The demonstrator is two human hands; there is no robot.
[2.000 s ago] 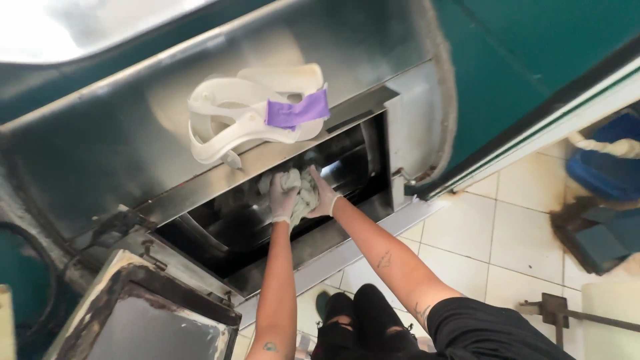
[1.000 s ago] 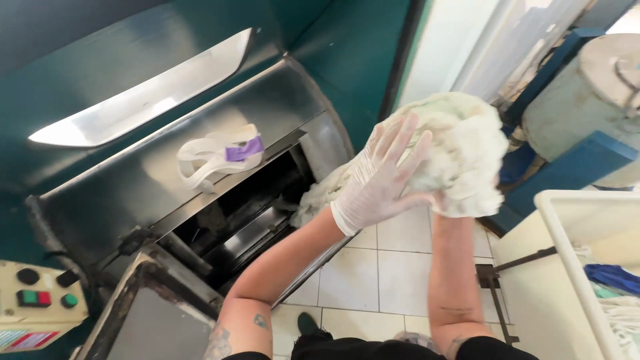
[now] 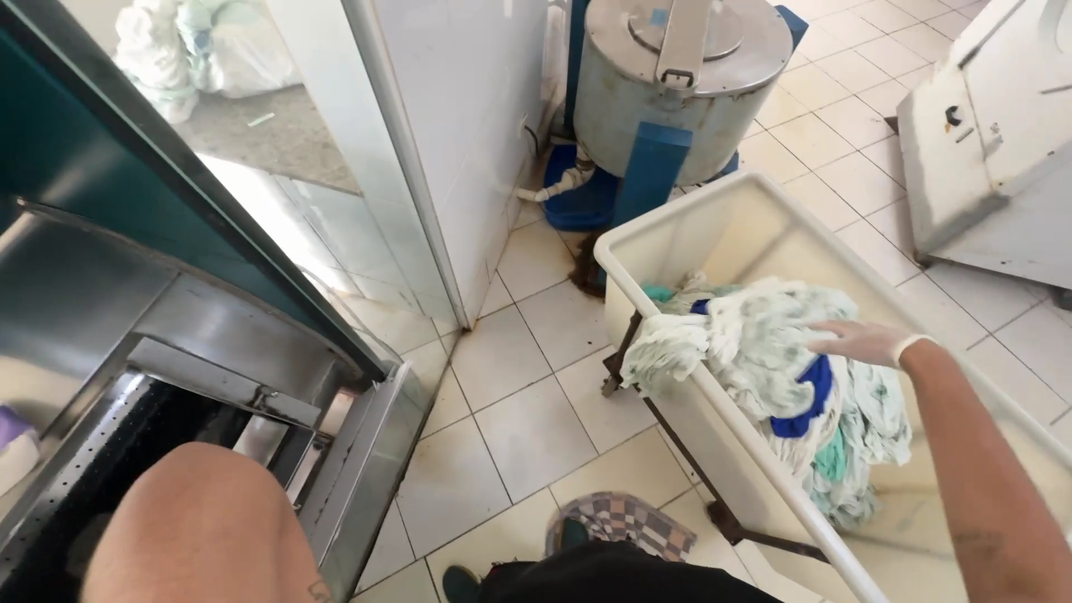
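Note:
My right hand (image 3: 867, 342), in a thin pale glove, rests against a bundle of whitish-green fabric (image 3: 779, 335) in a wheeled cream plastic bin (image 3: 754, 197). Its fingers are spread and it grips nothing. Part of the bundle hangs over the bin's near rim. Blue cloth (image 3: 808, 398) and turquoise cloth (image 3: 831, 456) lie among the pale fabric. Of my left arm only the bent forearm or elbow shows at the lower left, over the opening of a steel machine (image 3: 226, 381); the left hand is hidden.
A metal drum-shaped machine (image 3: 678, 109) on blue legs stands behind the bin. A white machine (image 3: 1005, 167) is at the right. Bagged pale cloth (image 3: 243, 54) sits behind the glass at the upper left. A checkered mat (image 3: 632, 519) lies near my feet.
The pale fabric, held up between both hands a second ago, now lies in the bin. The view has swung right. My left hand has gone out of sight.

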